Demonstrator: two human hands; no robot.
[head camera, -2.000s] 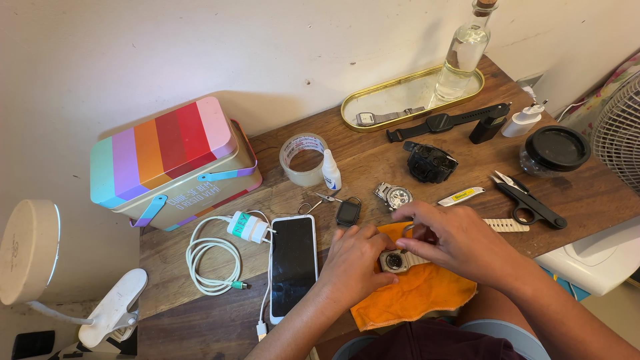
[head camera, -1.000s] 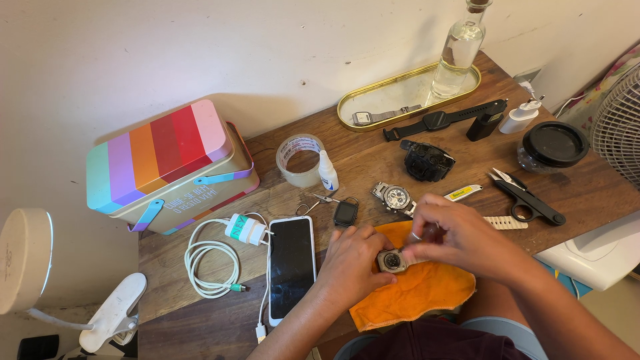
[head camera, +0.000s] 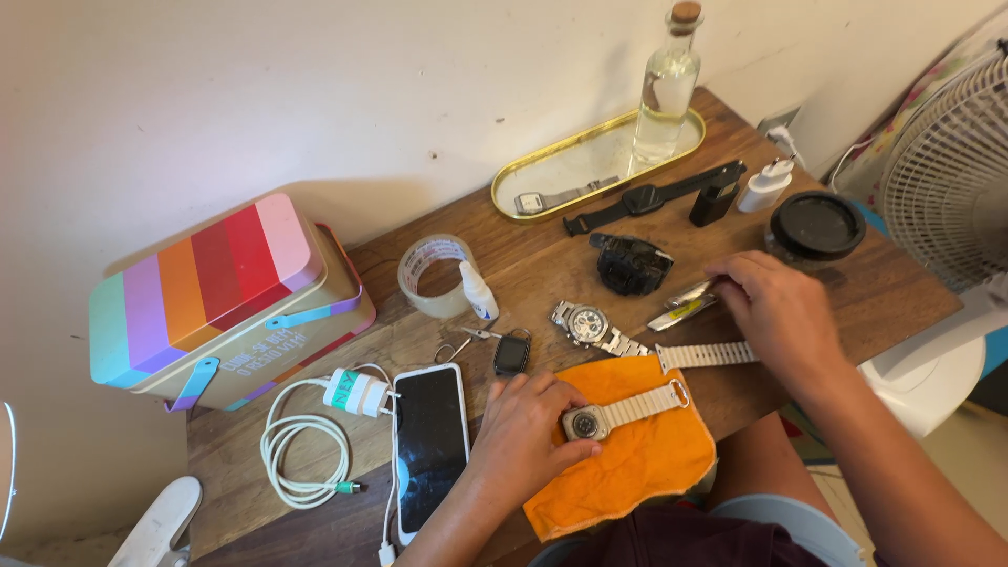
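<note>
My left hand (head camera: 535, 433) holds the case of a smartwatch (head camera: 584, 424), which lies back side up on an orange cloth (head camera: 630, 480). One light metal link strap (head camera: 642, 403) extends from the case; another strap piece (head camera: 705, 356) lies above the cloth. At the right, my right hand (head camera: 780, 315) has its fingertips on a shiny slim tool (head camera: 688, 294), its kind unclear, beside a yellow-marked utility knife (head camera: 681, 313). The scissor-like snips seen earlier are hidden by this hand. A steel chronograph watch (head camera: 589, 324) rests left of the knife, and a bulky black watch (head camera: 630, 264) above.
Around the hands are a phone (head camera: 429, 449), a coiled cable (head camera: 303, 449), a small smartwatch (head camera: 512, 354), small scissors (head camera: 471, 334), a dropper bottle (head camera: 478, 291), clear tape (head camera: 409, 276), a striped tin (head camera: 228, 291), a black-lidded jar (head camera: 819, 224), chargers (head camera: 765, 187) and a gold-rimmed tray (head camera: 504, 177) with a corked bottle (head camera: 668, 102).
My right hand has moved right, away from the watch on the cloth, to the tools. The strap on the watch case now shows uncovered. My left hand stays at the case.
</note>
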